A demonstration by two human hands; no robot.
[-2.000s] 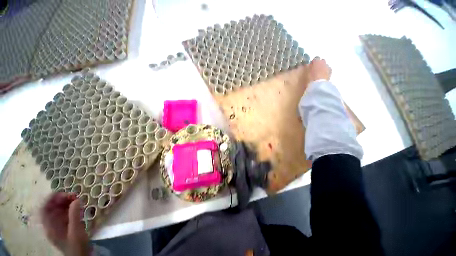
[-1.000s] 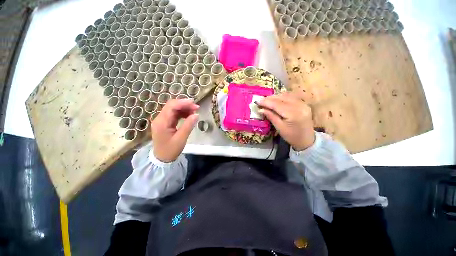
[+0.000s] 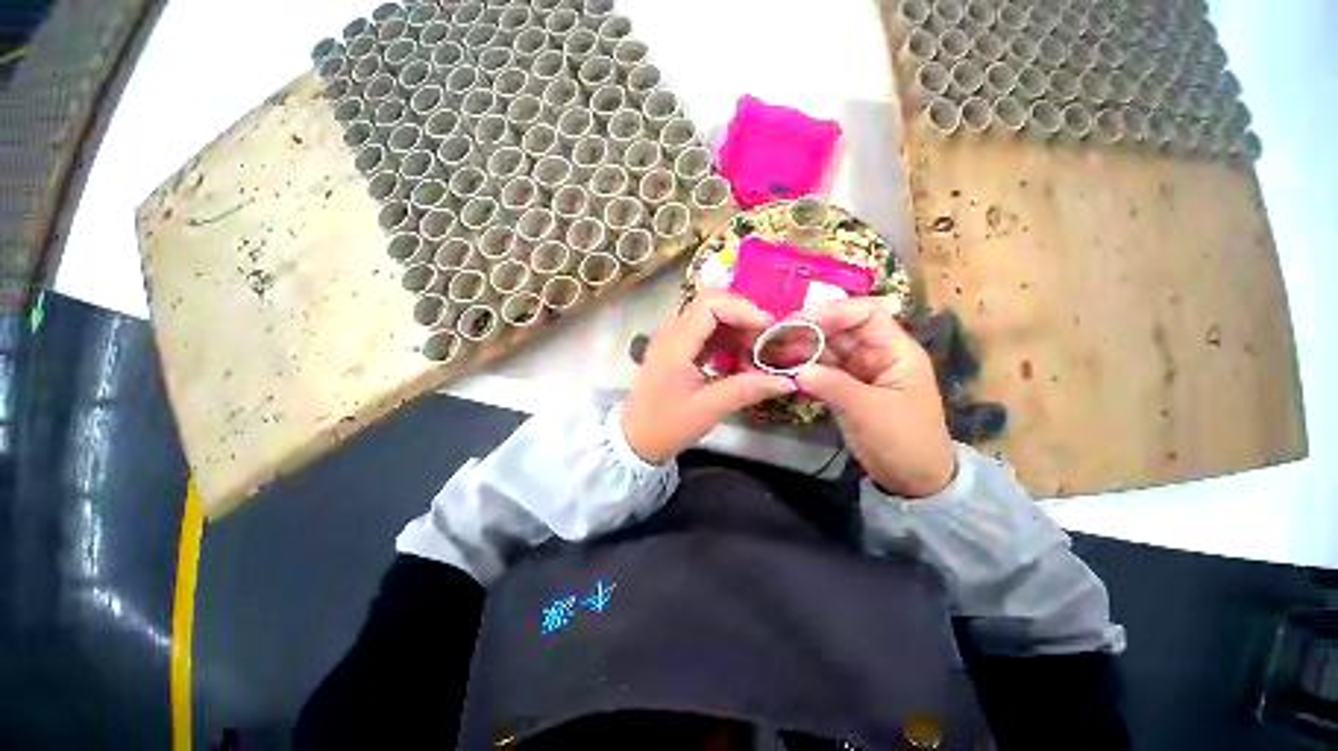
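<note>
A grey-beige ring [image 3: 788,346] is held upright, its opening facing me, between my two hands. My left hand [image 3: 694,379] grips its left side with thumb and fingers. My right hand [image 3: 878,385] grips its right side. Behind the ring is the pink box [image 3: 800,275], partly hidden by my hands, with the white pad [image 3: 831,295] only partly showing. The box rests on the round speckled stand [image 3: 883,264]. Another ring [image 3: 807,217] stands on the far part of the stand.
The left board [image 3: 264,294] carries rows of standing rings [image 3: 514,162]. The right board [image 3: 1115,308] has rings [image 3: 1071,74] packed at its far end. A pink tray [image 3: 781,150] lies beyond the stand. Dark cloth [image 3: 957,360] lies right of the stand.
Both hands have come together over the near side of the pink box and now hold a ring between them. The view has shifted, so the boards and stand appear further right.
</note>
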